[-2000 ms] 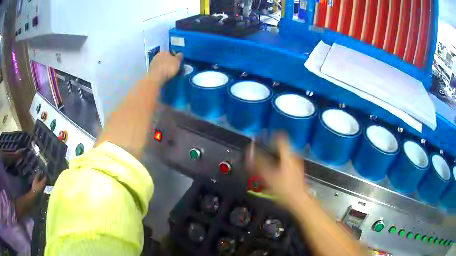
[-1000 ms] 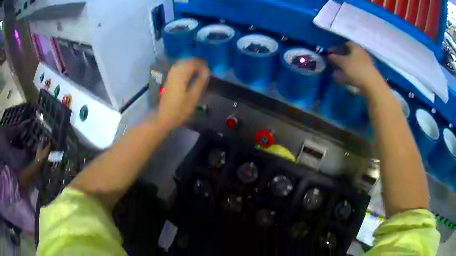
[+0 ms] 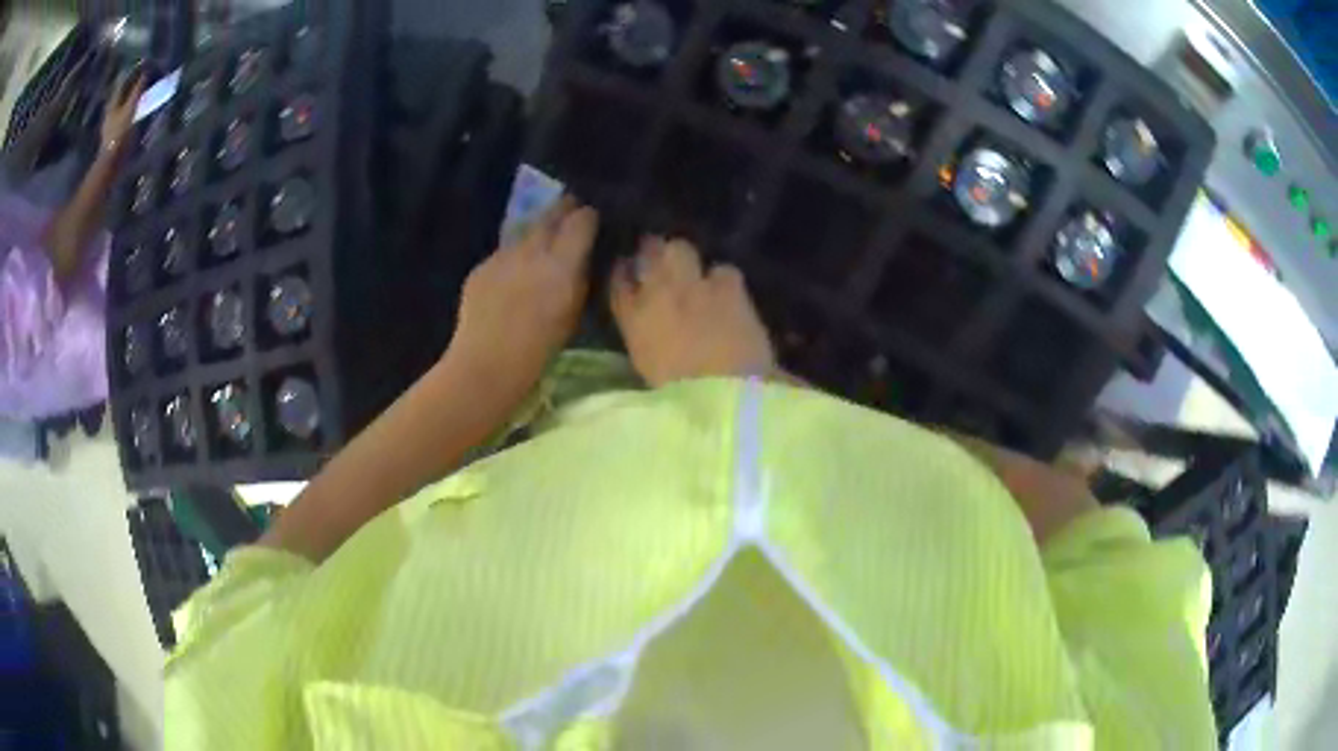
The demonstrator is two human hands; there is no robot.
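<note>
A black compartment tray [image 3: 822, 223] lies in front of my chest. Its far and right pockets hold several dark glossy round assemblies [image 3: 992, 187]; several nearer pockets look empty. My left hand [image 3: 517, 294] is at the tray's near left corner, fingertips by the white label [image 3: 531, 194]. My right hand [image 3: 687, 311] is just right of it, with curled fingers over the near left pockets. The fingertips of both hands are in dark shadow, so I cannot tell whether they hold anything.
Another black tray [image 3: 332, 264] with several round assemblies stands at the left. A person's arm [image 3: 91, 191] and pink sleeve are beyond it. More black trays [image 3: 1241, 580] are low on the right. A white paper sheet [image 3: 1262, 316] and green buttons [image 3: 1300, 200] are at the right.
The view has tipped down from the blue cups to the tray and my chest. Both hands have come back from the cups and machine front to the tray's near left side.
</note>
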